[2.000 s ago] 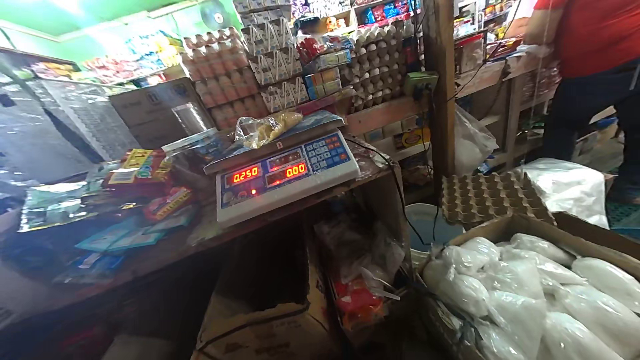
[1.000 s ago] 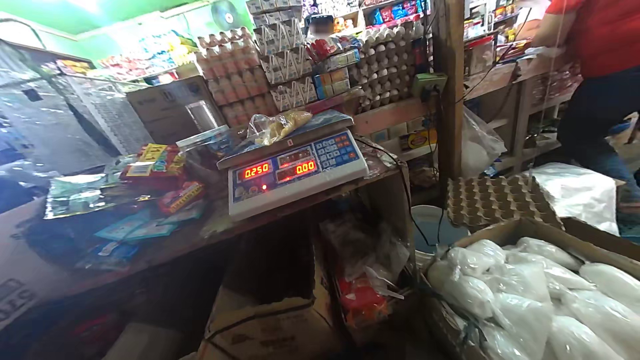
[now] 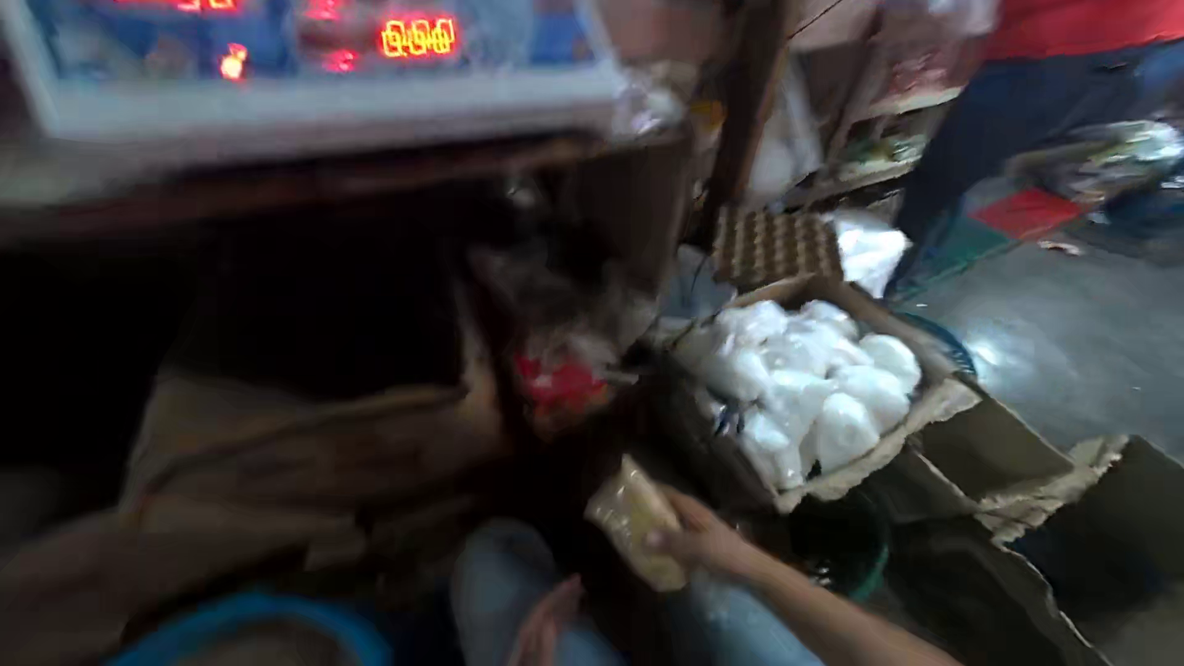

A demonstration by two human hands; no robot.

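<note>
My right hand (image 3: 708,536) grips a clear plastic bag of pale yellow contents (image 3: 638,527), held low in front of my knees. Beside my knee is my left hand (image 3: 548,622), blurred, with no object visible in it; its finger pose is unclear. Above, at the upper left, part of the digital scale (image 3: 324,92) shows with red lit digits; its top plate is out of view. A cardboard box (image 3: 934,398) of filled white plastic bags (image 3: 805,379) stands to the right of my right hand.
A wooden table edge (image 3: 277,185) runs under the scale. Behind the box lies an egg tray (image 3: 777,245) by a white bag (image 3: 869,250). A blue basin rim (image 3: 259,606) is at lower left, a green-rimmed tub (image 3: 869,564) below the box. A person in red stands at upper right.
The view has swung down. Both my hands have come into sight, the right one holding a bag. Earlier a similar yellowish bag lay on the scale, whose top is now out of view.
</note>
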